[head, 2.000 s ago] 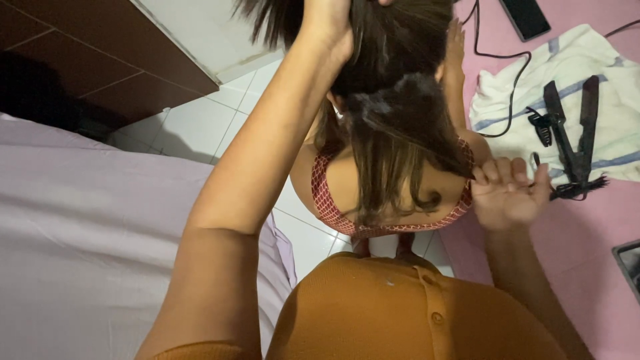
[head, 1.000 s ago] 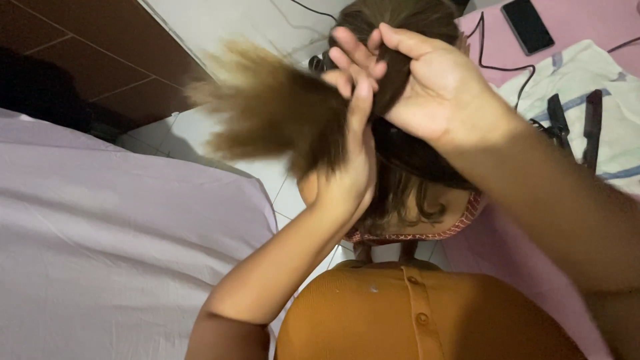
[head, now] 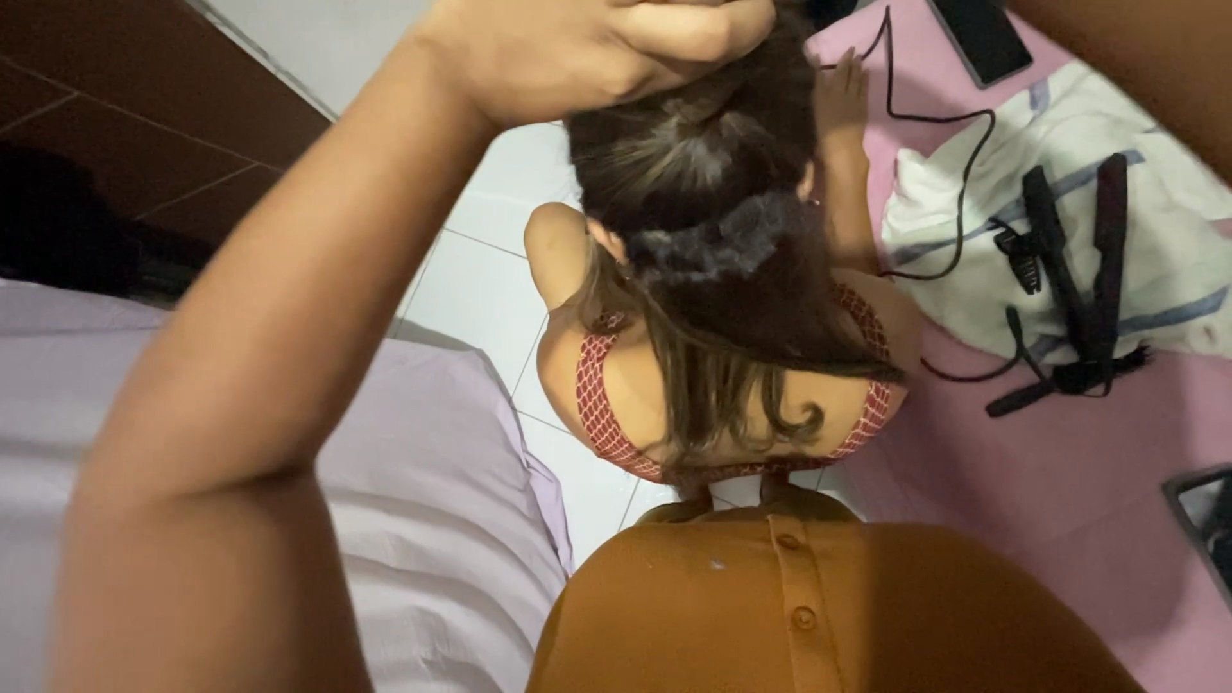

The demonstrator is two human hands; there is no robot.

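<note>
A person with long dark hair (head: 731, 289) sits in front of me, back toward me, in a red patterned top (head: 602, 404). The upper hair is gathered and drawn upward, while the lower hair hangs loose over the back, with a curled end at the right. At the top edge, my left hand (head: 597, 43) is closed around the gathered upper hair, above the head. Only my right forearm (head: 1136, 67) shows, at the top right corner; the right hand itself is outside the frame.
On the pink cover (head: 1020, 481) at right lie a white striped towel (head: 1184, 221), a black hair straightener (head: 1107, 250), a black claw clip (head: 1020, 258), a black brush (head: 1068, 380), a cable and a phone (head: 982, 38). A lilac-covered bed (head: 423, 433) stands at left.
Both hands were together on the gathered hair one second ago, with its lighter ends fanned out leftward. My left hand has risen to the top edge, and my right hand has left the view.
</note>
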